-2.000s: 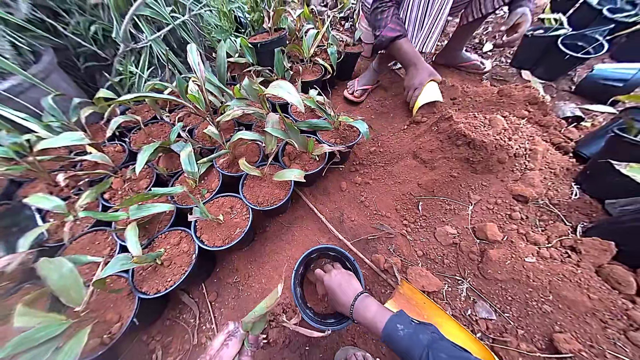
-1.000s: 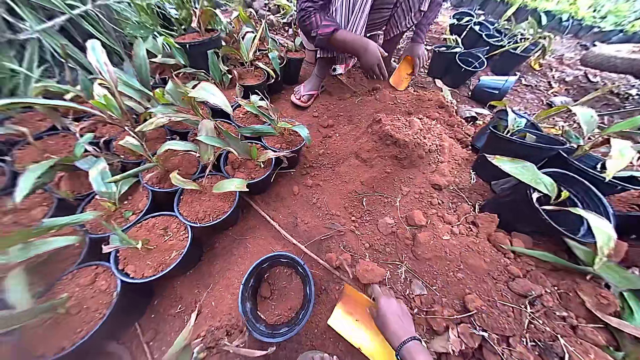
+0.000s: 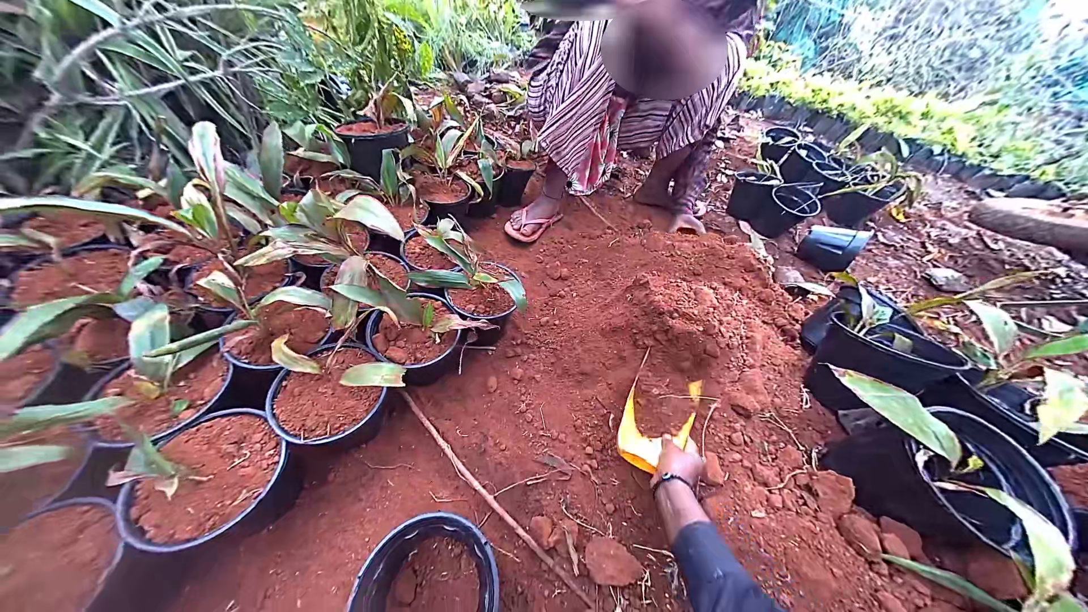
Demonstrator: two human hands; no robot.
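My right hand [image 3: 680, 463], with a dark bracelet at the wrist, grips a yellow plastic scoop [image 3: 639, 446] whose front edges press into the red soil heap [image 3: 680, 340]. Nearer to me, at the bottom edge, a black plastic pot [image 3: 486, 568] stands upright, partly filled with red soil. Potted plants with long, partly browned leaves crowd the left side, among them a soil-filled black pot [image 3: 293, 484]. My left hand is outside the view.
A person [image 3: 646, 110] in striped clothing crouches behind the heap, one sandal [image 3: 533, 223] showing. Black pots [image 3: 901, 484] with leafy plants stand at the right. Empty black pots [image 3: 773, 208] lie farther back. A thin stick [image 3: 467, 476] crosses the ground beside the near pot.
My right hand left the near pot, took hold of the yellow scoop and moved it forward into the soil. My left hand, at the bottom edge two seconds ago, is gone from view.
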